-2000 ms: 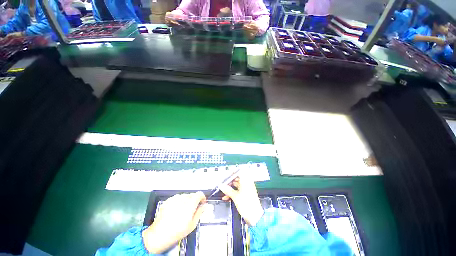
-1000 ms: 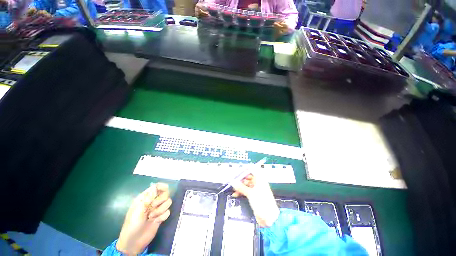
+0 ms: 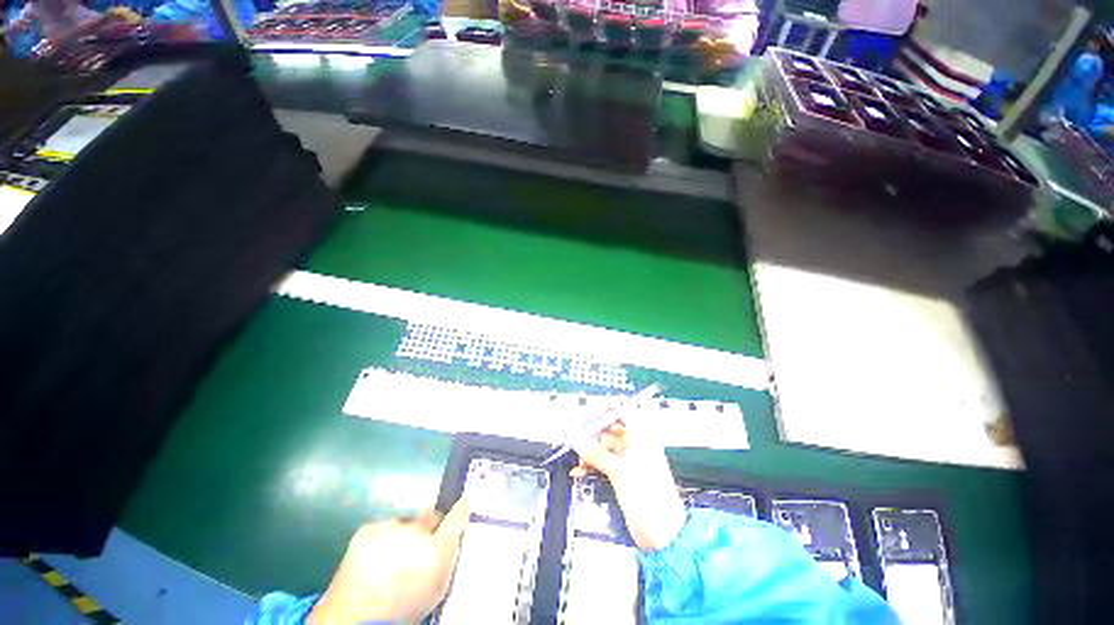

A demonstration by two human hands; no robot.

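A black phone tray holds several phone housings side by side. My left hand is at the left edge of the leftmost phone housing, index finger extended along it; it seems to hold nothing. My right hand grips a thin pale stick-like tool, its dark tip near the top right corner of that housing. The hand partly covers the second and third housings. A white sticker strip with dark marks lies just beyond the tray. No small piece can be made out at the tip.
Behind the strip lie a dotted sticker sheet and a long white strip. Stacked black trays stand at left, a dark pile at right. A white board lies at right, clear blister trays beyond. A person's torso shows across the bench.
The view has shifted, with the bench scene moving right. My left hand was on the housings, then lifted off to the left, and is now back at the leftmost housing. The tool stays in my right hand.
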